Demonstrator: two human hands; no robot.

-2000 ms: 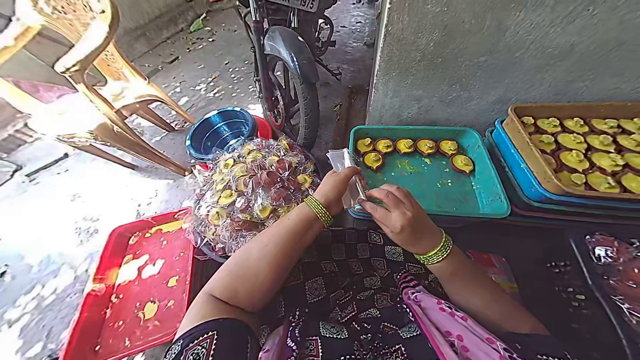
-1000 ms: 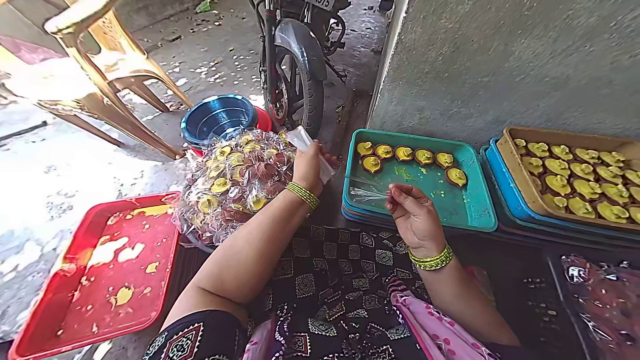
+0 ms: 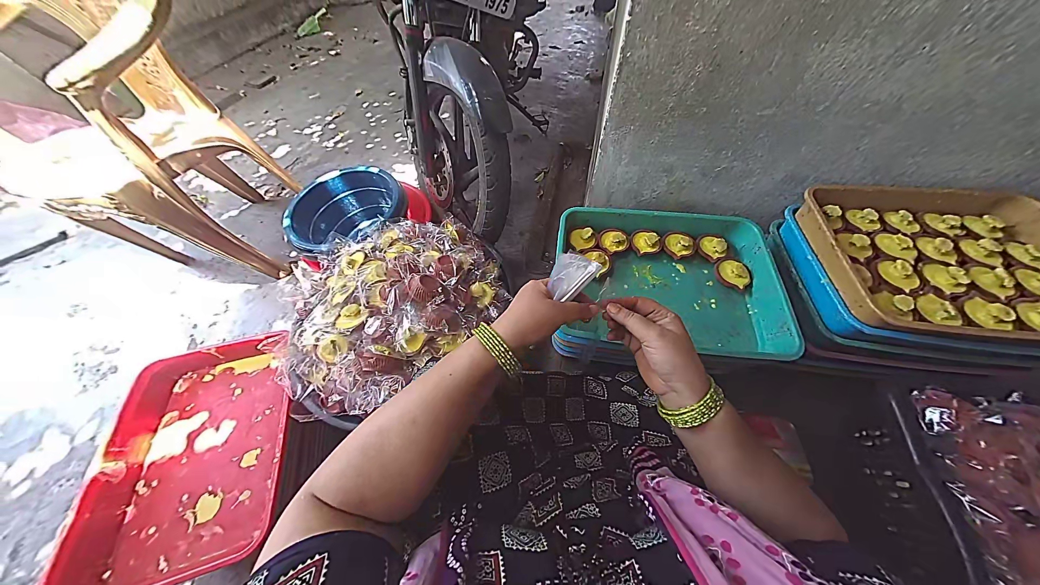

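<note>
My left hand (image 3: 543,313) is closed on a small stack of clear plastic bags (image 3: 572,275), in front of the near left edge of a green tray (image 3: 699,325). Close by on its right, the fingertips of my right hand (image 3: 654,341) pinch a thin clear bag that is hard to make out. Along the tray's far side stand several small brown clay lamps with yellow filling (image 3: 646,242). Left of my hands, a heap of lamps wrapped in clear plastic (image 3: 398,301) fills a round container, whose dark rim shows only in part.
A tan tray of filled lamps (image 3: 918,203) tops stacked trays at right. A red tray (image 3: 219,463) with yellow smears lies at left. Blue tubs (image 3: 345,207), plastic chairs (image 3: 179,130), a motorcycle wheel (image 3: 475,162) and a wall (image 3: 812,97) stand beyond. A clear bag of brown items (image 3: 983,471) lies right.
My hands were apart a second ago, the left beside the wrapped heap; now they are close together before the green tray. The bag stack has moved right with my left hand.
</note>
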